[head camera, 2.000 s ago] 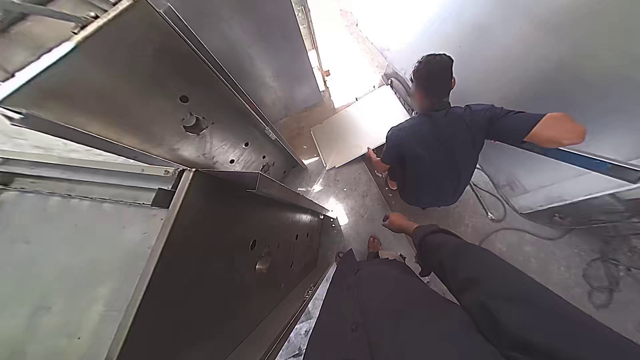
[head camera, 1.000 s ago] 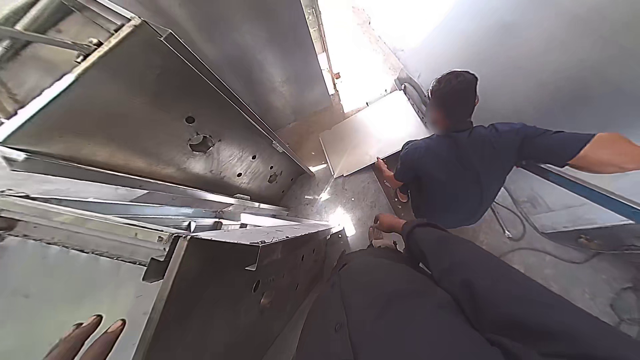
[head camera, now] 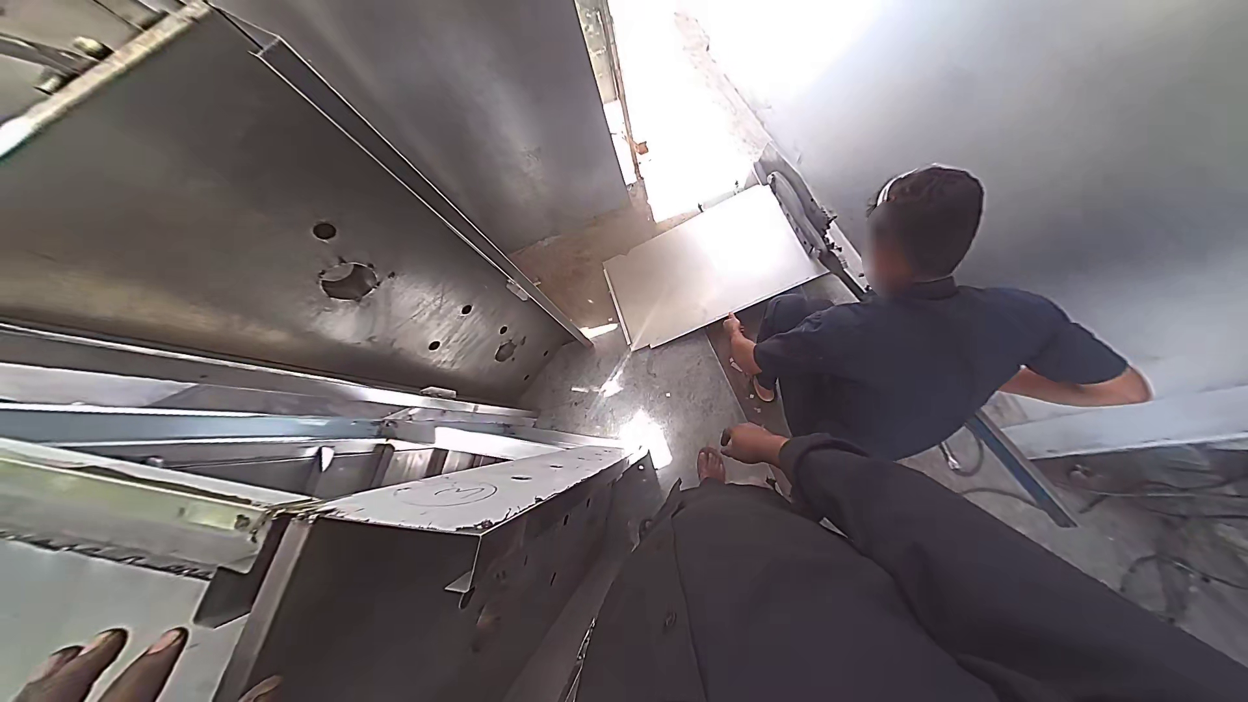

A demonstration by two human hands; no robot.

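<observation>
At the bottom left, the fingers of my left hand (head camera: 127,663) rest spread at the edge of a pale metal panel (head camera: 88,595), near the corner of a dark sheet-metal cabinet (head camera: 390,604). My right hand (head camera: 753,444) is curled in the middle, close to a crouching person in a dark shirt (head camera: 897,361); a small dark thing shows at its fingers, too small to name. Beyond, a flat light metal sheet (head camera: 712,263) lies tilted low down, with that person's hand at its near edge.
A large steel panel with punched holes (head camera: 234,224) stands at the left. Cables (head camera: 1160,575) and a blue metal bar (head camera: 1024,473) lie at the right. A large grey metal surface (head camera: 1092,146) rises behind the person. My bare foot (head camera: 712,466) is on the concrete floor.
My left hand, out of view two seconds ago, has come in at the bottom left. The other person's outstretched arm is now bent at the elbow.
</observation>
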